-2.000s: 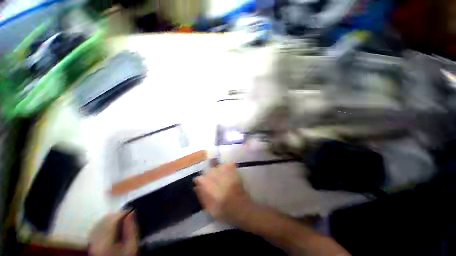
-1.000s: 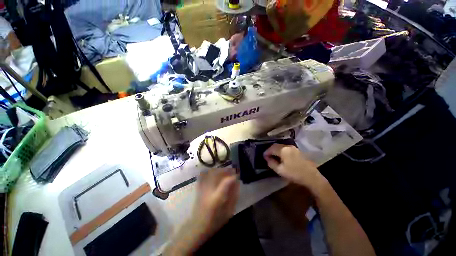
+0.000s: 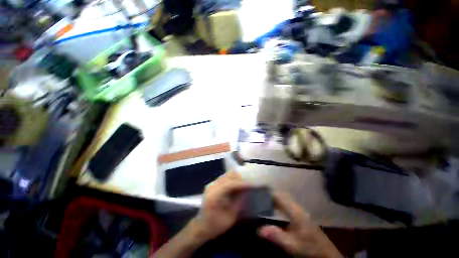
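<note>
The frame is blurred. My left hand (image 3: pixel 219 204) and my right hand (image 3: pixel 294 227) are at the bottom centre, holding a small dark fabric panel (image 3: pixel 259 201) between them over the table's front edge. The clear sewing template (image 3: pixel 191 137) lies open left of the machine bed, with a brown tape strip (image 3: pixel 194 152) across it. A black fabric panel (image 3: pixel 195 177) lies in its front part. More dark fabric panels (image 3: pixel 372 189) lie on the table to the right.
The sewing machine (image 3: pixel 347 113) stands at the right, with scissors (image 3: pixel 305 144) under its arm. A grey fabric stack (image 3: pixel 167 86) lies beside a green basket (image 3: pixel 121 75). A black pile (image 3: pixel 116 151) is at the front left. A red bin (image 3: pixel 75 221) is below the table edge.
The view has swung left. My right hand has come away from the dark stack right of the scissors, and both hands now hold a dark panel near the front edge.
</note>
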